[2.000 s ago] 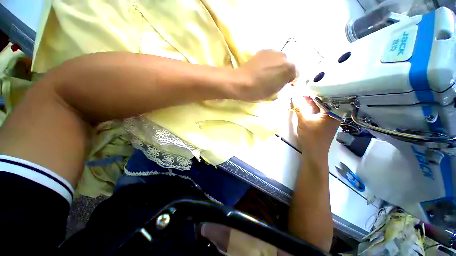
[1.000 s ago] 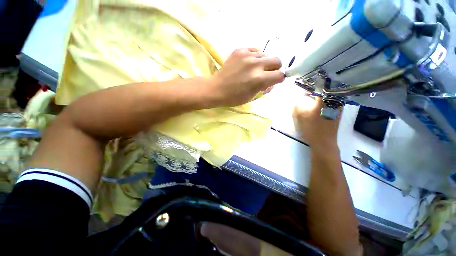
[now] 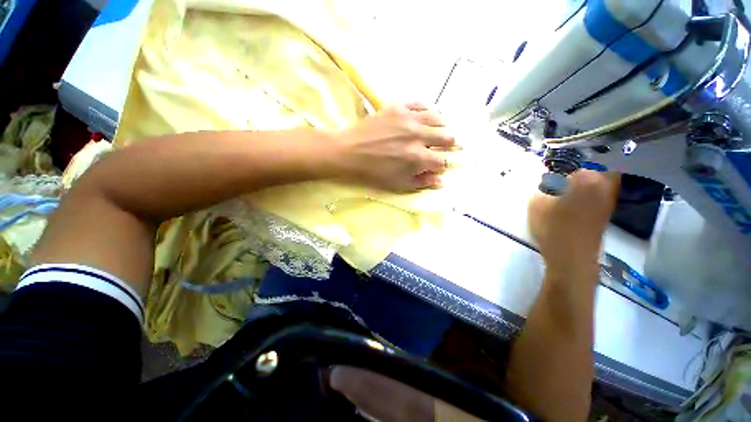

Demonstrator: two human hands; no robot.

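The pale yellow garment piece (image 3: 247, 78) lies spread over the white table, with lace trim (image 3: 292, 247) along its lower edge. My left hand (image 3: 403, 148) rests on the cloth with its fingers curled, left of the needle area; glare hides whether it pinches the cloth. My right hand (image 3: 576, 206) is curled beside the presser foot area (image 3: 523, 128), to its lower right and off the cloth. What its fingers do is hidden. The white and blue sewing machine (image 3: 626, 66) stands at the upper right.
Blue-handled thread snips (image 3: 638, 284) and a flat black rectangle (image 3: 638, 206) lie right of my right hand. Yellow bundles (image 3: 202, 305) hang low at left. The ruled table edge (image 3: 449, 295) crosses in front. Cloth scraps (image 3: 729, 383) are at lower right.
My right hand has moved right, away from the needle area. My left hand has drawn back slightly from the needle onto the cloth. The camera view has shifted.
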